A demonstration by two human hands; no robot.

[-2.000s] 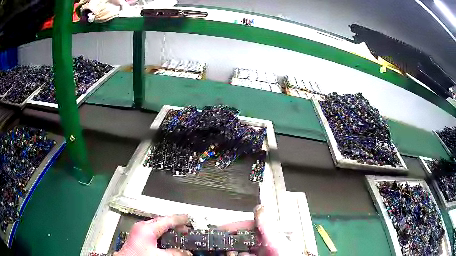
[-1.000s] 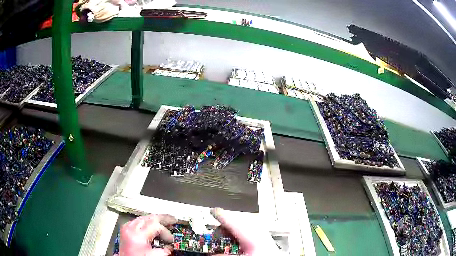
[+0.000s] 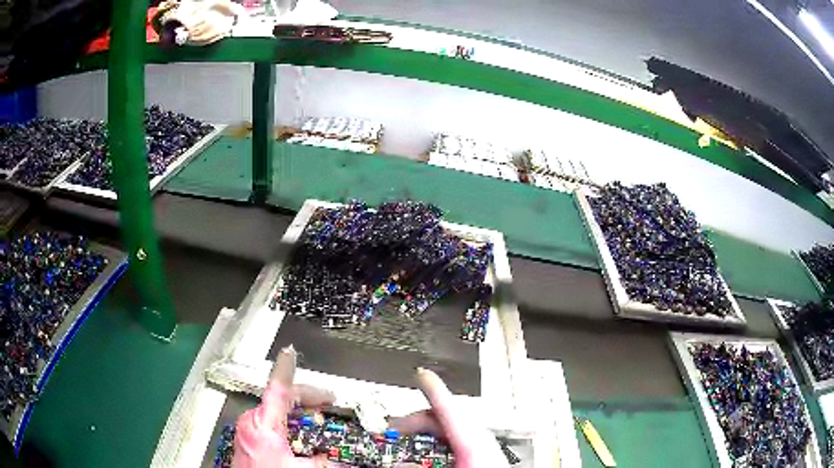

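Observation:
A circuit board strip (image 3: 366,441) with blue, red, green and white parts facing up lies between my hands at the bottom edge. My left hand (image 3: 274,422) is at its left end, index finger raised. My right hand (image 3: 444,409) is at its right end, index finger also raised. Both hands are cut off by the bottom edge, and the lower fingers are hidden. Directly ahead is the pale-framed work tray (image 3: 236,373), with a tangled board pile (image 3: 375,242) at its far end and a few strips lying nearer. The lower tray (image 3: 187,430) sits under it.
Full side trays stand at right (image 3: 614,306), lower right (image 3: 704,393) and left, one with a blue edge (image 3: 69,343). A yellow-handled tool (image 3: 596,442) lies right of the work tray. A green post (image 3: 130,174) rises at left, and a green shelf (image 3: 439,66) crosses overhead.
The strip showed its dark flat face two seconds ago and now shows its coloured parts. Both index fingers have lifted and stretched forward. The view has shifted slightly.

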